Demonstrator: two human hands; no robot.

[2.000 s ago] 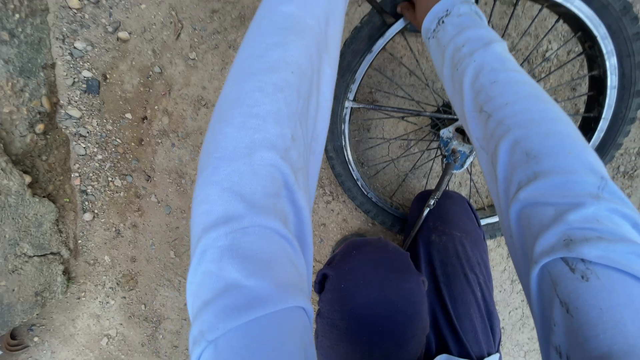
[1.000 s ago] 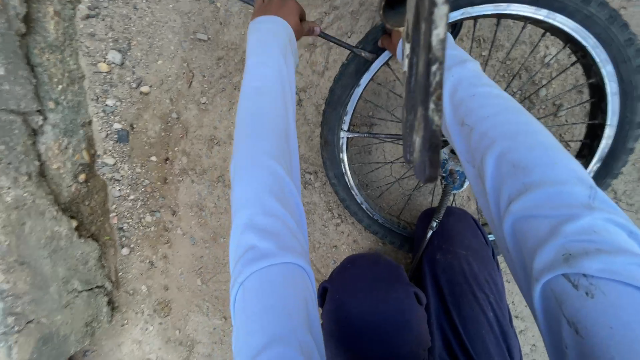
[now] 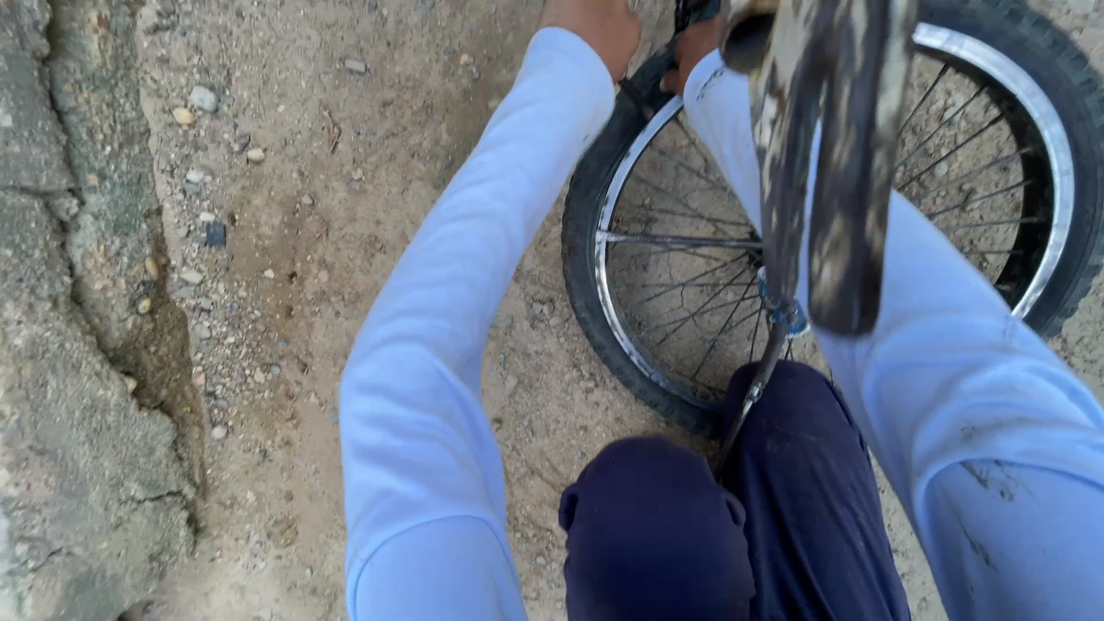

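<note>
A bicycle wheel (image 3: 612, 250) with a knobbly black tire and a silver rim lies flat on the ground at the right. My left hand (image 3: 599, 30) is at the top edge, left of the tire; a dark metal bar (image 3: 636, 97) shows beside it and crosses the tire, but the fingers are largely cut off. Close by, my right hand (image 3: 695, 50) is at the tire's upper left edge, its grip partly out of view. Worn metal tubes (image 3: 849, 172), which look like part of a bicycle frame, hang over the right forearm. A thin metal rod (image 3: 752, 392) runs from the blue-marked hub area to my knees.
My knees (image 3: 660, 517) in dark trousers are at the bottom centre, against the wheel's lower edge. Dirt ground with small stones (image 3: 204, 98) lies to the left. A cracked concrete edge (image 3: 78, 414) runs down the far left side.
My left hand, seen one second ago on a dark bar left of the tire, is now closer to the right hand. The worn metal tubes, absent two seconds ago, now cover more of the wheel and right forearm.
</note>
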